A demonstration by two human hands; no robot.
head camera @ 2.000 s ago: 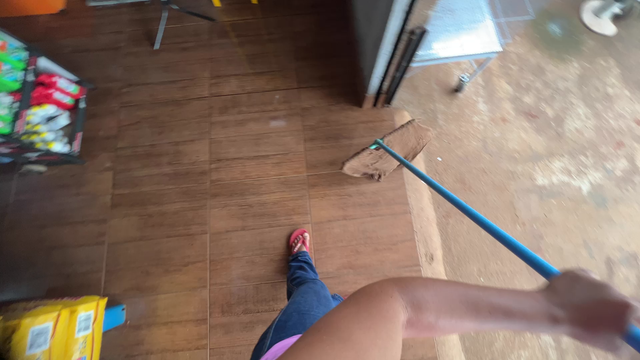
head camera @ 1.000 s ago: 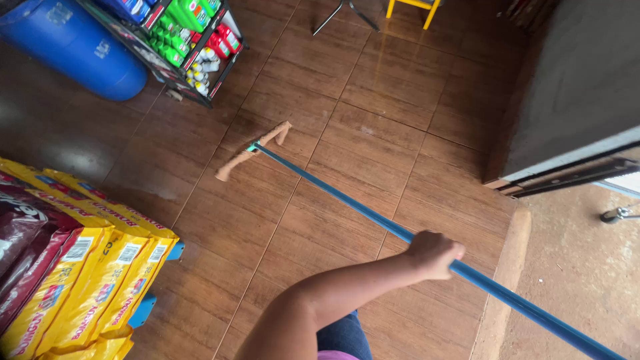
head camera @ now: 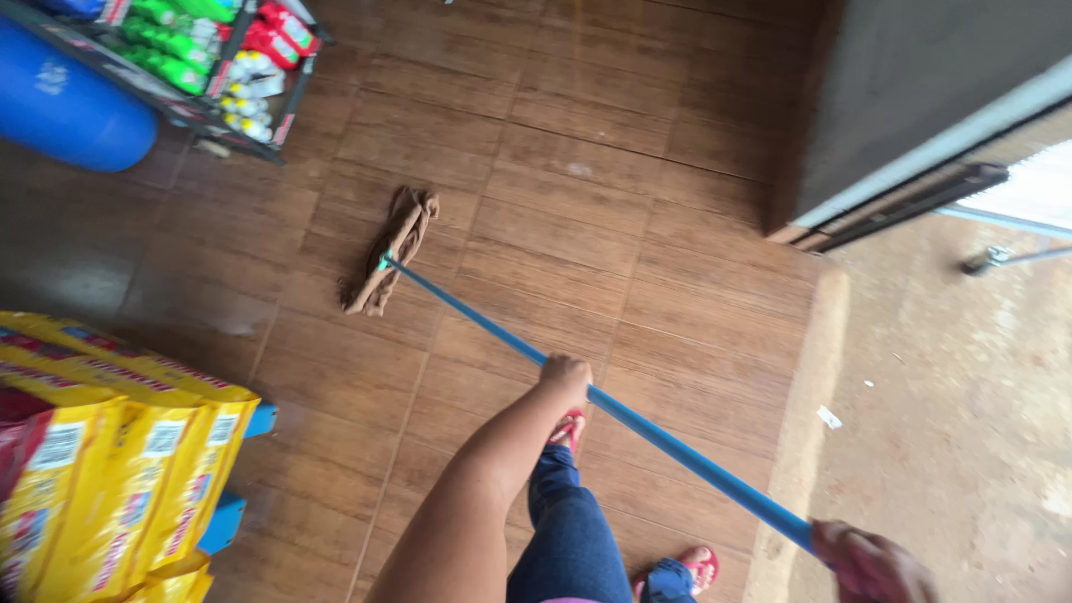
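A long blue pole (head camera: 670, 444) runs from the lower right toward the upper left. My left hand (head camera: 567, 378) is closed around it near its middle, above my foot in a red flip-flop. My right hand (head camera: 871, 561), slightly blurred, grips the pole close to its upper end at the lower right. At the far end a green joint (head camera: 385, 260) meets a floor squeegee head wrapped in a brown cloth (head camera: 402, 234), which lies on the brown tiled floor.
Yellow bags (head camera: 126, 494) are stacked on a blue support (head camera: 222, 523) at the lower left. A rack of bottles (head camera: 280, 138) and a blue barrel (head camera: 75, 100) stand upper left. A grey wall (head camera: 921, 92) ends at the upper right, beside a pale threshold (head camera: 804, 435) and rough ground outside.
The cloth-wrapped head was near the doorway two seconds ago, then toward the rack; it now lies between bags and rack, turned more upright in view. My right hand has come into view.
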